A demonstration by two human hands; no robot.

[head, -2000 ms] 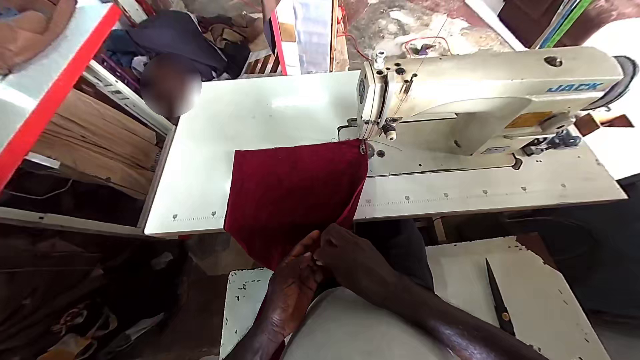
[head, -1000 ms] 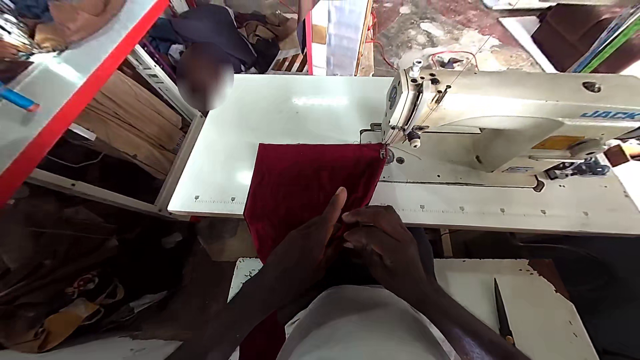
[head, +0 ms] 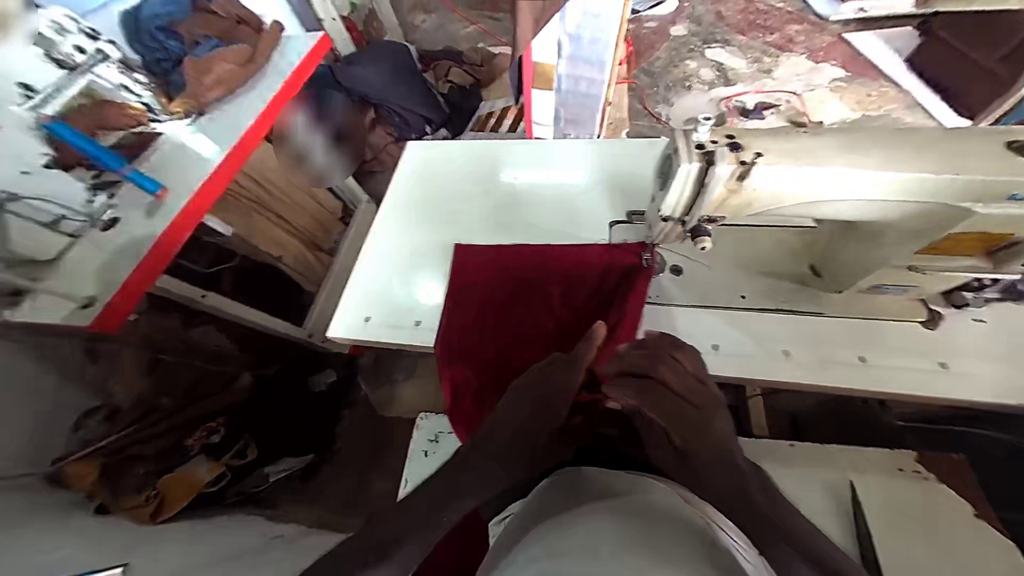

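Note:
A dark red piece of fabric (head: 528, 296) lies on the white sewing machine table (head: 480, 192) and hangs over its front edge. Its top right corner is under the presser foot of a white industrial sewing machine (head: 800, 176). My left hand (head: 544, 392) rests on the fabric near the table edge, thumb raised, its fingertips partly hidden. Close beside it, my right hand (head: 672, 392) has its fingers curled and pinches the fabric's right edge. The fold between both hands lies in shadow.
At the left, a red-edged table (head: 216, 160) holds cloth pieces and a blue pen (head: 104, 156). A person (head: 328, 136) is beyond the table's far left corner. Scissors (head: 864, 528) lie on a worn white surface at lower right. Dark cloth and scraps are at lower left.
Both hands have moved up along the fabric's right edge since two seconds ago. The left thumb has come up onto the red fabric. The view has shifted left.

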